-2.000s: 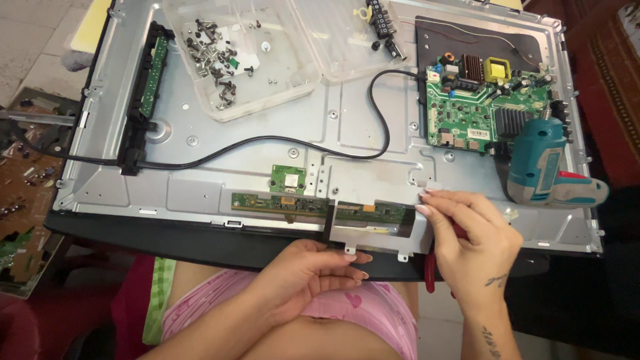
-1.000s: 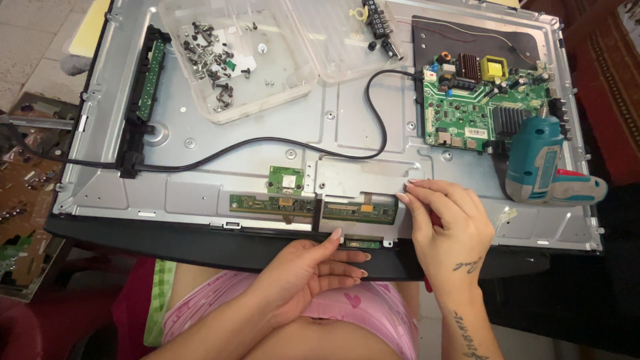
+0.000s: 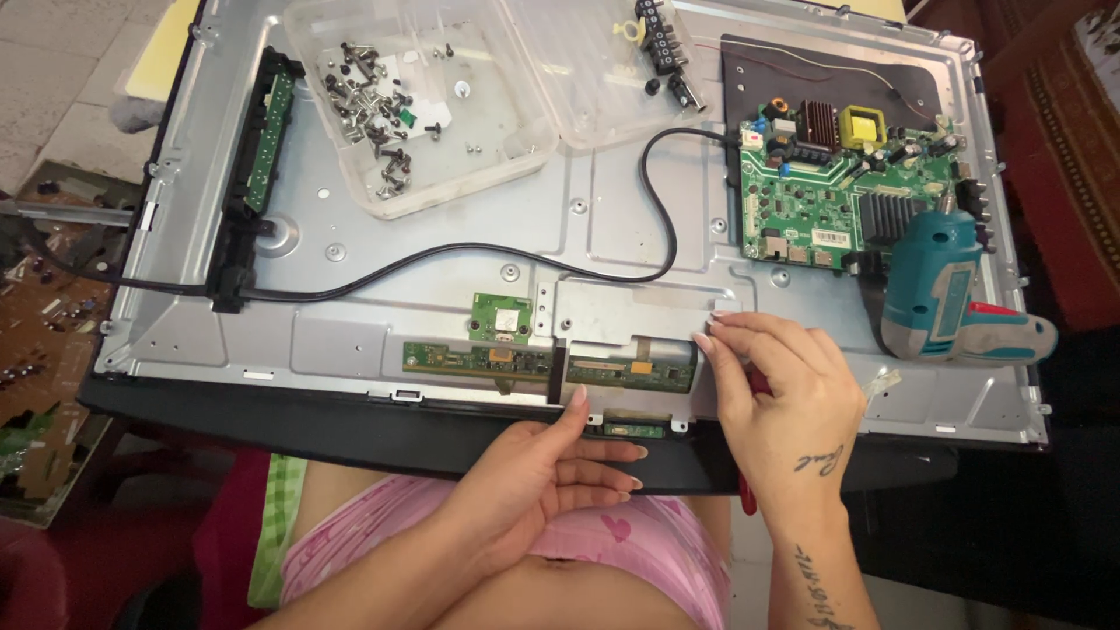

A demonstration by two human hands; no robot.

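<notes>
A flat metal cover plate (image 3: 643, 312) lies on the metal back of a television panel (image 3: 420, 302), over part of a long green circuit strip (image 3: 630, 372). The fingertips of my right hand (image 3: 783, 394) pinch the plate's right end; a red handle (image 3: 747, 494) shows partly behind this hand. My left hand (image 3: 551, 477) rests at the front edge with its thumb by the strip, fingers apart, holding nothing. Just beyond its thumb is a small green board (image 3: 634, 430) at the edge. A small square green board (image 3: 501, 318) sits left of the plate.
A clear plastic box (image 3: 455, 188) of screws and its lid (image 3: 577, 96) with a bit holder (image 3: 658, 39) lie at the back. A black cable (image 3: 437, 251) crosses to the main circuit board (image 3: 831, 201). A teal cordless screwdriver (image 3: 932, 284) lies at the right, a speaker-like black part (image 3: 232, 254) at the left.
The metal plate has moved back from the front edge, where it covered the small edge board, and lies flatter. My right hand has moved back and left with it; my left hand stays near the edge.
</notes>
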